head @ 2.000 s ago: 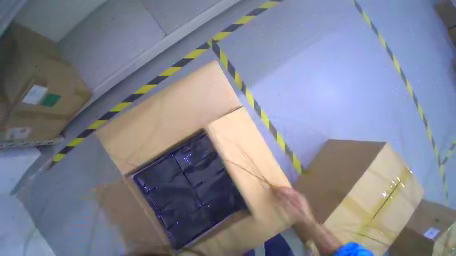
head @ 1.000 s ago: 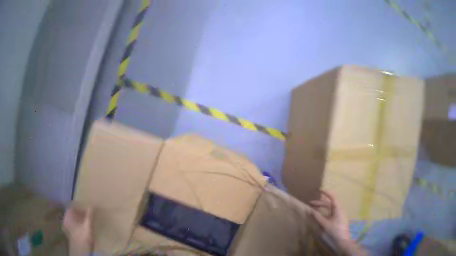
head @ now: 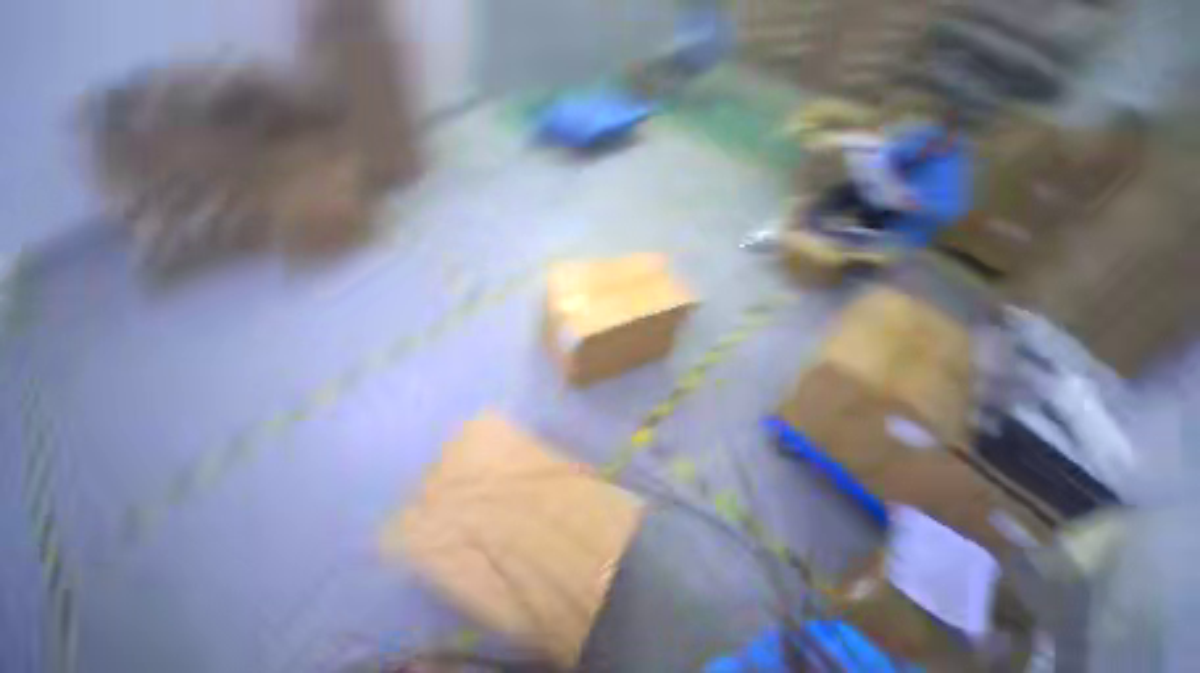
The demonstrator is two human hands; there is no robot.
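Note:
The view is strongly blurred. A closed brown carton (head: 513, 533) stands nearest in front, at the lower middle. A smaller carton (head: 619, 316) stands beyond it. White paper (head: 941, 568) lies at the lower right on something brown. Blue cloth, perhaps clothing, shows at the bottom edge. Neither my left hand nor my right hand can be made out.
Cartons (head: 895, 381) stand at the right by a blue bar or trolley edge (head: 829, 467). A person in blue (head: 928, 184) is behind them. A blue flat object (head: 592, 118) lies farther off. Brown stacks (head: 250, 171) are at the upper left. Yellow-black tape crosses the floor.
The view has swung away from the open carton with black contents, which is gone from the picture. The hands seen on its flaps are no longer visible. More of the room now shows.

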